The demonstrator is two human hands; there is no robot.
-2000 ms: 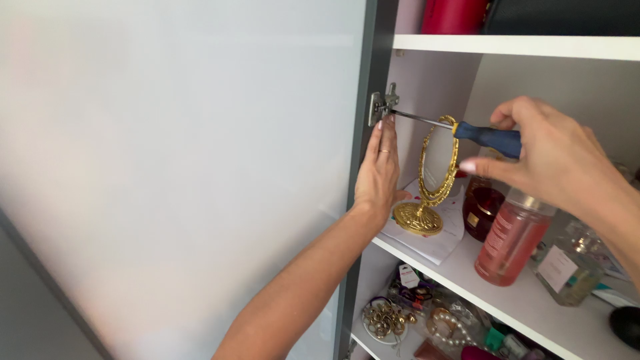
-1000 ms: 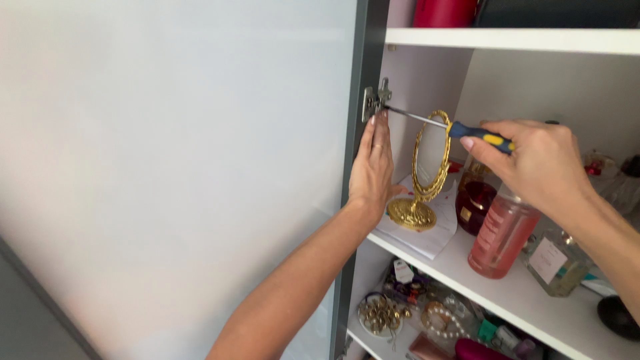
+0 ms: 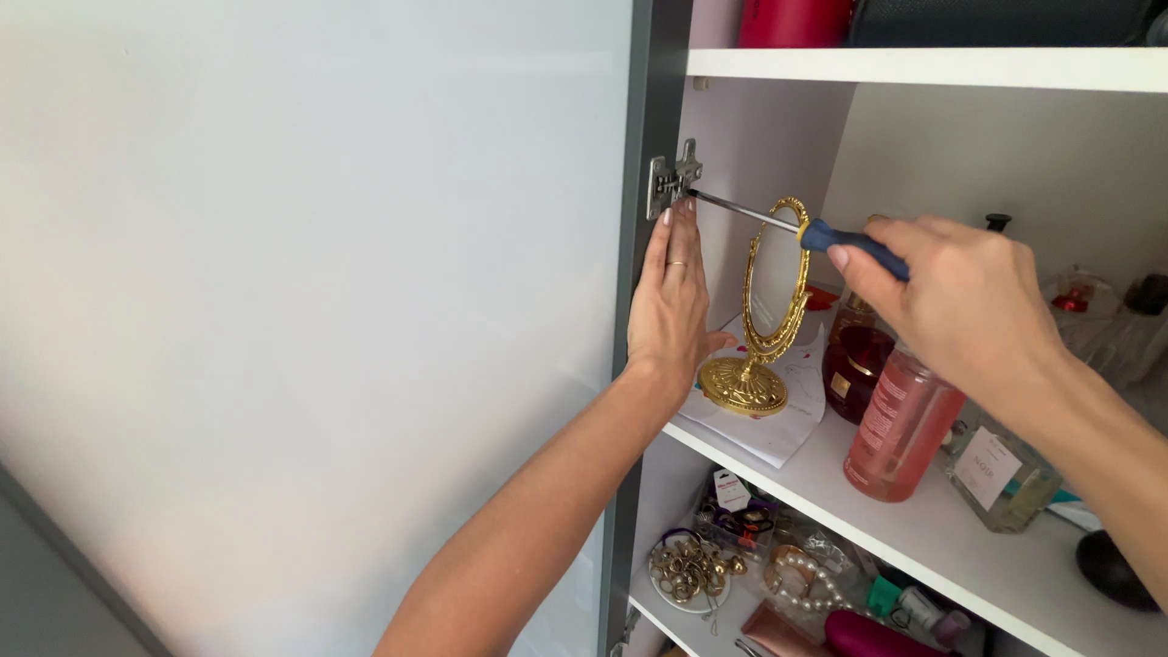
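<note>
My right hand (image 3: 967, 292) grips the blue handle of a screwdriver (image 3: 853, 246). Its dark tip reaches the metal cabinet hinge (image 3: 673, 178) between the door's dark frame and the cabinet side wall. Flat against the door edge, fingers pointing up and together, my left hand (image 3: 671, 301) touches the area just below the hinge; it wears a thin ring. Whether its fingertips hold any small part cannot be seen. Behind the screwdriver shaft a gold-framed oval mirror (image 3: 776, 274) stands on the middle shelf.
The frosted door panel (image 3: 319, 274) fills the left side. On the middle shelf (image 3: 912, 520) are papers (image 3: 794, 429), a pink bottle (image 3: 899, 433), a dark red jar (image 3: 855, 374) and a glass perfume bottle (image 3: 1004, 479). Jewellery (image 3: 689, 570) lies below; a red box (image 3: 794, 23) sits above.
The screwdriver handle has turned in my right hand: its yellow part, visible a second ago, is now mostly hidden. My left hand keeps its place below the hinge.
</note>
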